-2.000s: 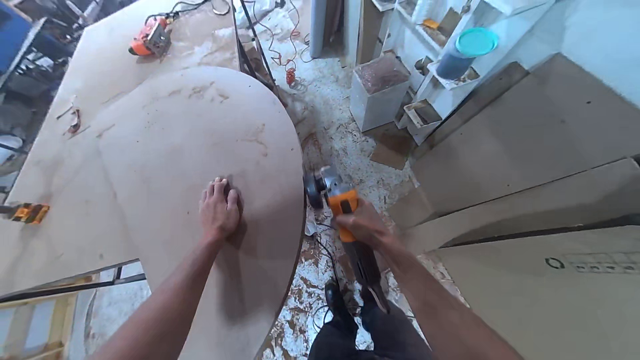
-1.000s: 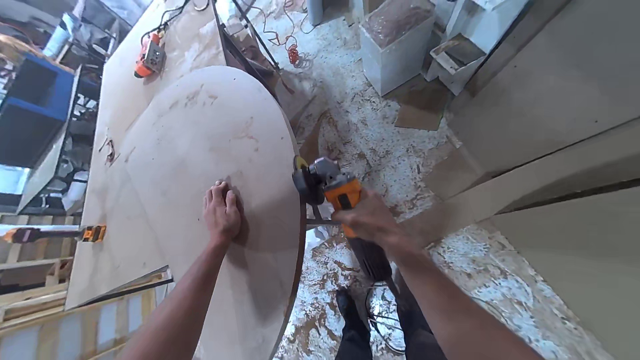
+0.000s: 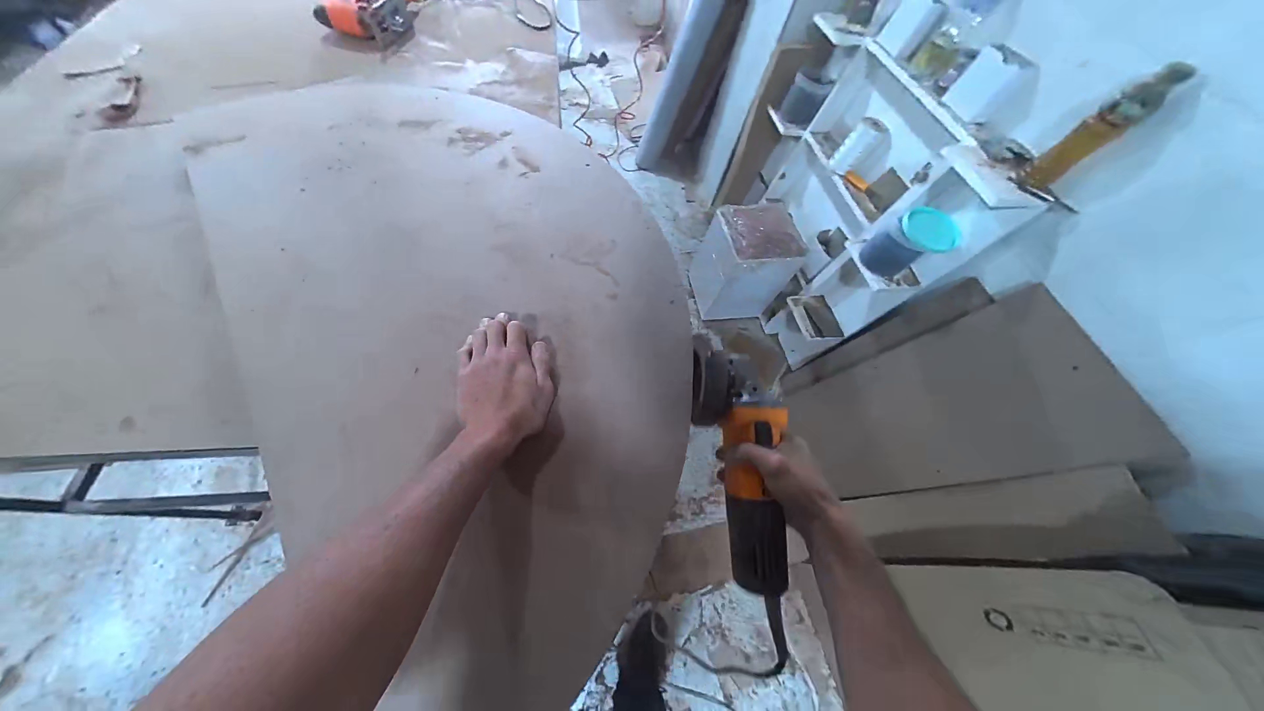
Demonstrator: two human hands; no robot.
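Note:
A wooden panel with a curved edge (image 3: 474, 237) lies over a larger flat board (image 3: 89, 296). My left hand (image 3: 506, 380) rests on the panel, palm down, with its fingers close together and nothing visible in them. My right hand (image 3: 785, 474) grips an orange and black angle grinder (image 3: 757, 513) by its body, to the right of the panel. The grinder's disc (image 3: 709, 380) stands upright at the panel's right edge; whether it spins cannot be told. From the tool's lower end hangs a black cord (image 3: 777, 637).
An orange power tool (image 3: 357, 18) lies on the board at the top. White shelves (image 3: 918, 94) with containers and a white box (image 3: 746, 262) stand at the right. Flat sheets (image 3: 978, 395) lean below them. The grinder's cord loops near a foot (image 3: 642, 652) on the littered floor.
The view has swung up and right since one second ago, bringing the shelves back in. My right hand still holds the grinder at the panel's edge, and my left hand stays on the panel.

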